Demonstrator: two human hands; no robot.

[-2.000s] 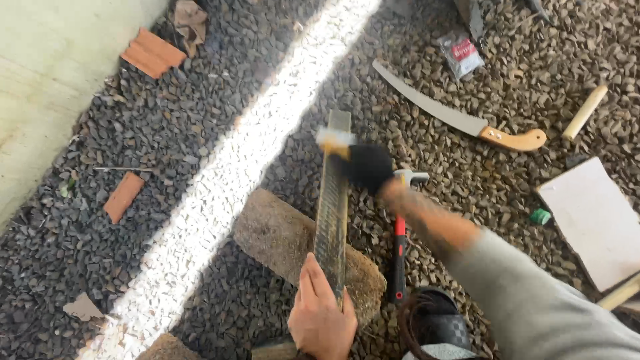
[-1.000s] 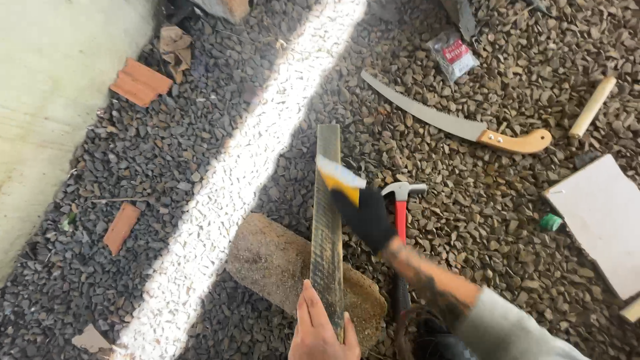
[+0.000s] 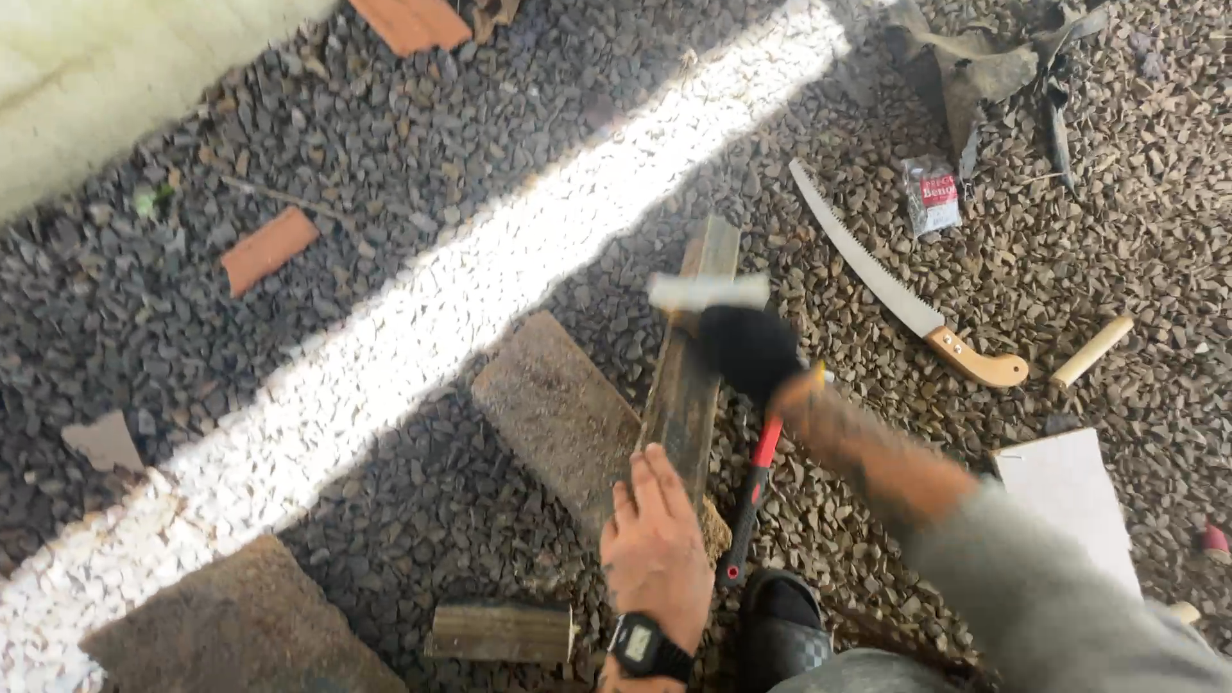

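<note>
A weathered wooden board [image 3: 688, 414] lies across a rough stone block [image 3: 563, 414]. My bare left hand [image 3: 659, 549], with a digital watch at the wrist, presses flat on the board's near end. My right hand [image 3: 751, 351], in a black glove, grips a brush-like tool [image 3: 707, 292] with a pale, motion-blurred head lying across the board's far part. Just right of the board is a claw hammer [image 3: 751, 481] with a red and black handle, its head mostly hidden by my right wrist.
A curved pruning saw [image 3: 885, 279], a wooden dowel [image 3: 1092, 351], a plastic packet [image 3: 931, 195] and a white panel [image 3: 1073, 500] lie on gravel to the right. Terracotta pieces [image 3: 269, 250] lie left. Near me are a short wood offcut [image 3: 500, 632] and another stone slab [image 3: 241, 626].
The gloved right hand has shifted along the board, and the tool's pale head now lies across it rather than slanting. The left hand stays at the near end. The view has moved.
</note>
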